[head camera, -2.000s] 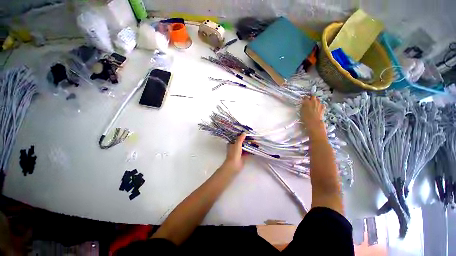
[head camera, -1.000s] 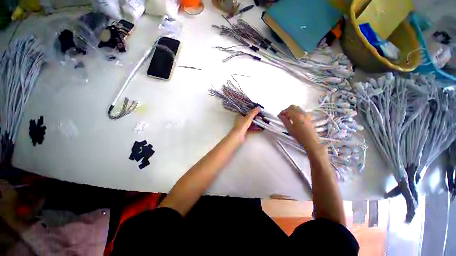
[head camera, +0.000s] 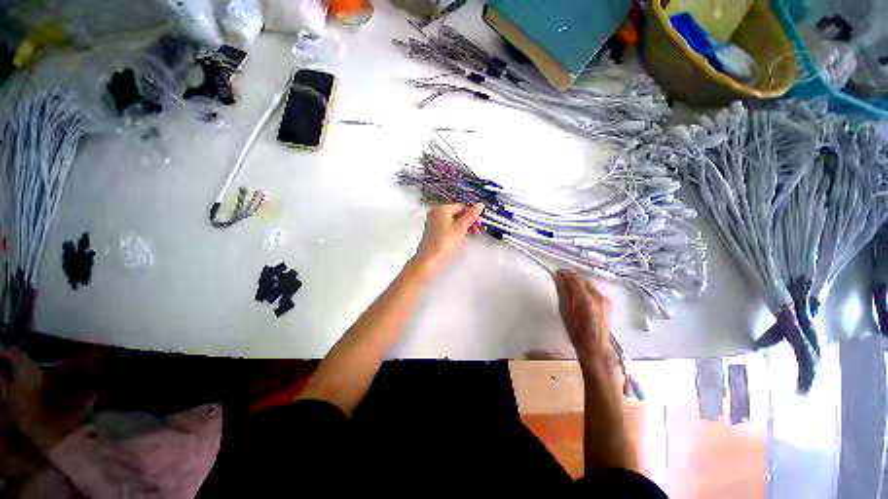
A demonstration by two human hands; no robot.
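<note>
A bundle of grey-white cables [head camera: 604, 234] lies in front of me, its coloured core wires [head camera: 435, 177] fanned towards the left and dark sleeves near them. My left hand [head camera: 451, 231] is at the sleeve end of the bundle's near side, fingertips closed on a cable. My right hand [head camera: 582, 304] is near the table's front edge, fingers closed round a cable [head camera: 531, 255] that runs from my left fingertips; its far end hangs out below my right hand. A second cable bundle [head camera: 545, 95] lies behind.
Thick cable sheaf [head camera: 779, 195] at right, another [head camera: 39, 185] at far left. Black pieces [head camera: 278, 288], a second black pile [head camera: 78, 261], white bits [head camera: 136, 252], a single curved cable [head camera: 239, 171] and a smartphone [head camera: 308, 109] lie left. Teal book [head camera: 563, 29] and basket [head camera: 711, 73] behind. Person's pink sleeve [head camera: 146, 453] lower left.
My right hand has moved from over the bundle down towards the table's front edge and now holds one cable. My left hand has stayed by the sleeve end. The camera view has shifted.
</note>
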